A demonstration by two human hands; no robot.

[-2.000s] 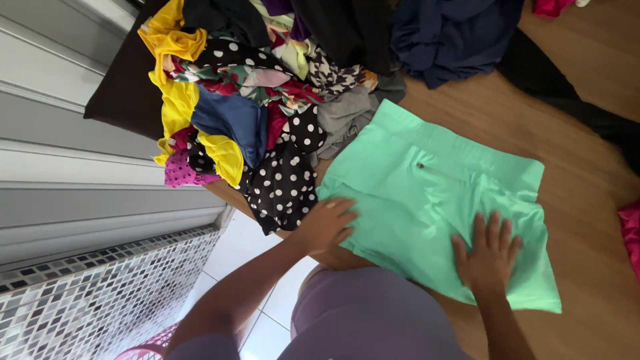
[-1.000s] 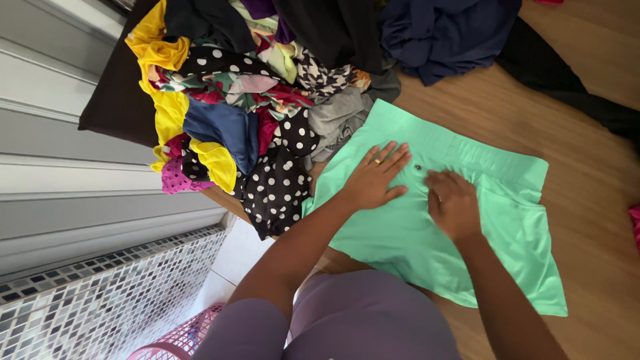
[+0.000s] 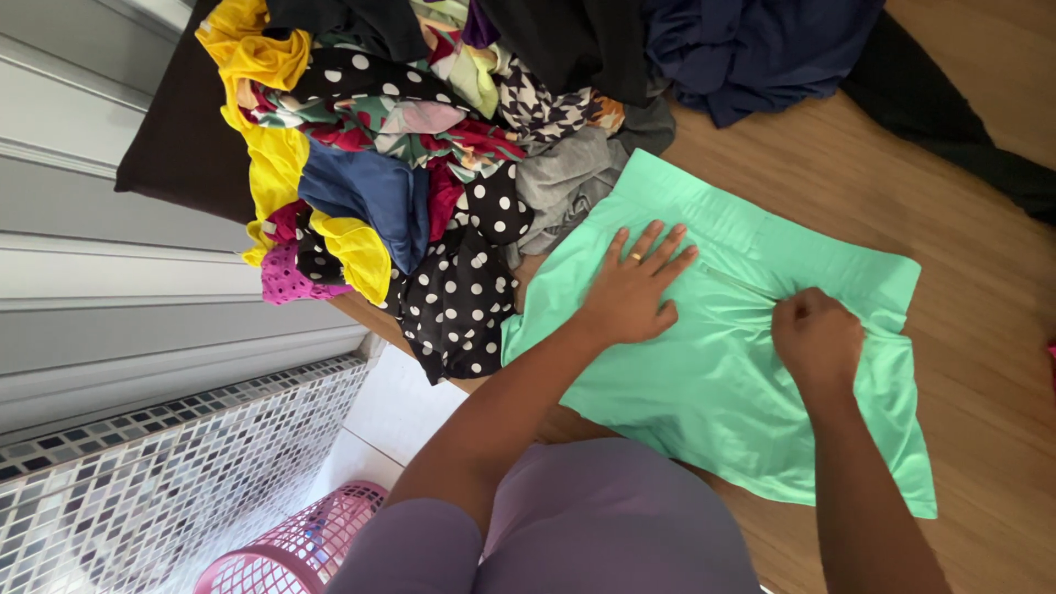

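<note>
Mint green shorts lie spread on the wooden table, the waistband toward the far side. My left hand, with a ring on one finger, rests flat on the upper left part of the shorts, its fingers apart. Closed on the fabric right of the middle, just below the waistband, is my right hand. Creases run from it toward my left hand, along what looks like a zipper or seam.
A mixed heap of clothes covers the table's left part, with a polka-dot garment at its near edge. Navy cloth and a black garment lie on the wooden tabletop beyond the shorts. A pink plastic basket stands below at left.
Two seconds ago both hands lay at the shorts' lower part. My left hand has moved up onto the shorts; my right hand has closed on the fabric and, since one second ago, shifted right.
</note>
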